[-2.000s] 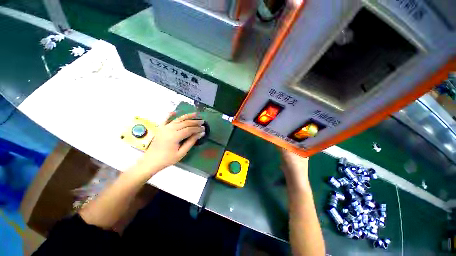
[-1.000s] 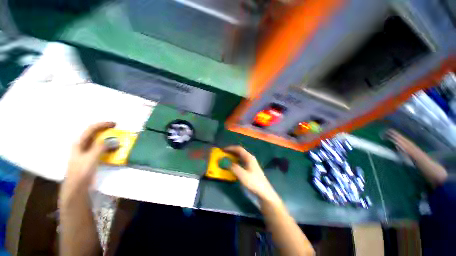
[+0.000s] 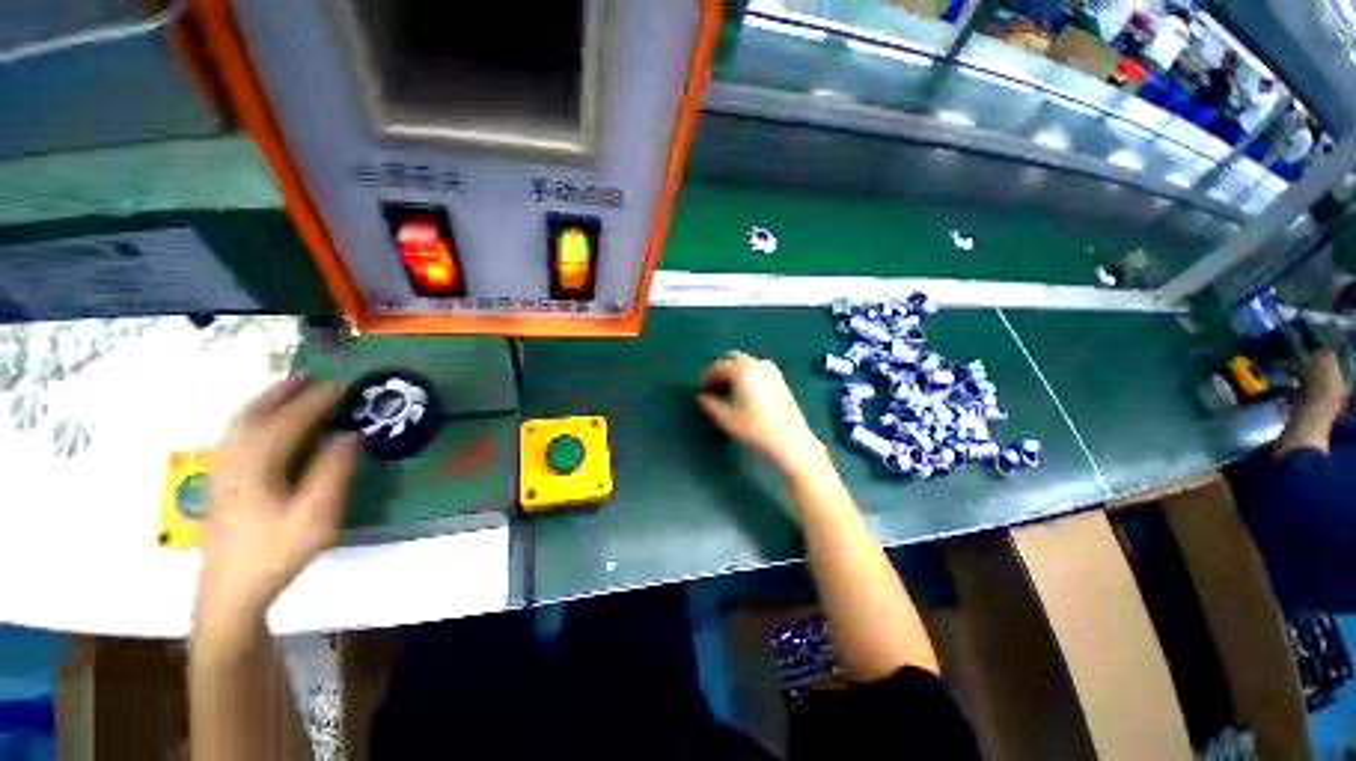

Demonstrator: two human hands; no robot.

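A white star-shaped piece [image 3: 390, 407] lies in the black round cup [image 3: 417, 446] of the press fixture. My left hand [image 3: 278, 476] is blurred, just left of the cup and partly over the left yellow button box [image 3: 182, 498]; its fingers are apart. The right yellow button box [image 3: 565, 462] stands uncovered. My right hand [image 3: 756, 405] is over the green bench between that box and the heap of metal cylindrical parts [image 3: 930, 394]. Its fingers are curled; whether it holds something cannot be told.
The control box [image 3: 491, 223] with lit red and amber switches hangs above the fixture. White star pieces [image 3: 70, 437] lie on the white sheet [image 3: 89, 572]. A green conveyor [image 3: 863, 245] runs behind with a few white pieces. Another person's hand [image 3: 1319, 390] is at far right. Cardboard boxes [image 3: 1093, 639] stand below.
The view has turned right. My hands have left the two buttons: the left has moved toward the black cup, the right has moved right toward the metal heap.
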